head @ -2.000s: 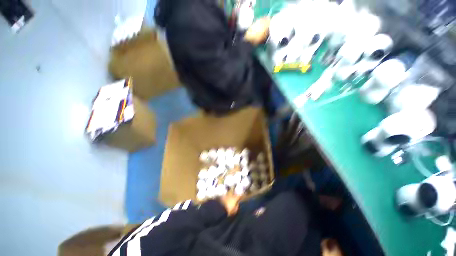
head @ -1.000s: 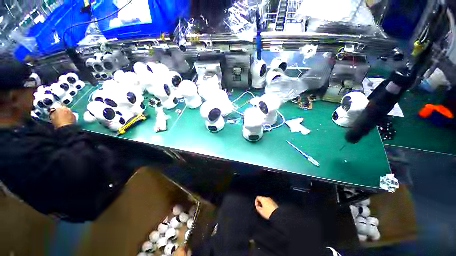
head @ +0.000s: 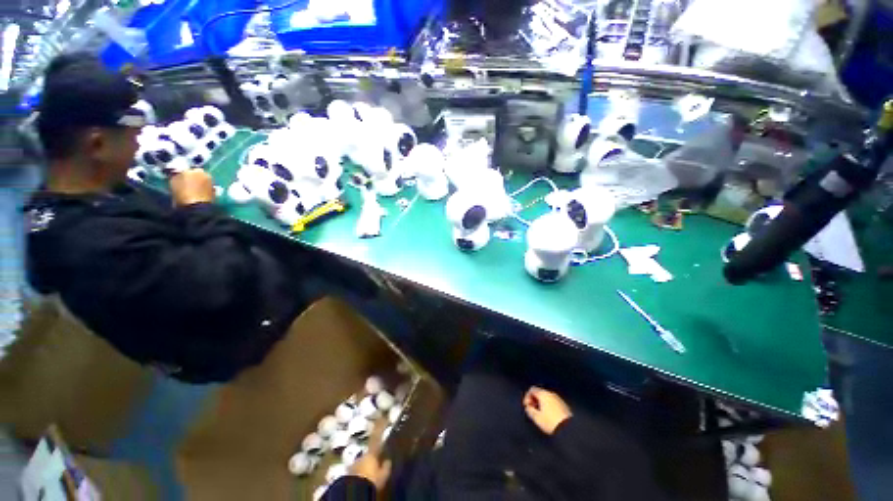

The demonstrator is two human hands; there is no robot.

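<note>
My left hand (head: 370, 470) is low in the picture, at the right side of an open carton (head: 411, 391) with white camera heads (head: 345, 421) in it; whether it holds anything cannot be told. My right hand (head: 546, 409) is half curled over my dark-clothed lap, below the bench edge; nothing shows clearly in it. On the green bench (head: 470, 284) in front of me, white pan-tilt cameras (head: 550, 245) stand with a white cable (head: 609, 245) looped behind them. A thin pen-like tool (head: 651, 321) lies to the right.
The electric screwdriver (head: 798, 220) hangs over the bench at the right. A person in black (head: 147, 245) works at the left beside many cameras (head: 294, 161) and a yellow tool (head: 318, 215). A clear plastic bag (head: 632, 176) lies mid-bench. Another carton (head: 798, 460) stands lower right.
The view has swung from the floor cartons to the bench, then slightly left. My left hand shows more clearly by the carton than one second ago. My right hand remains over my lap.
</note>
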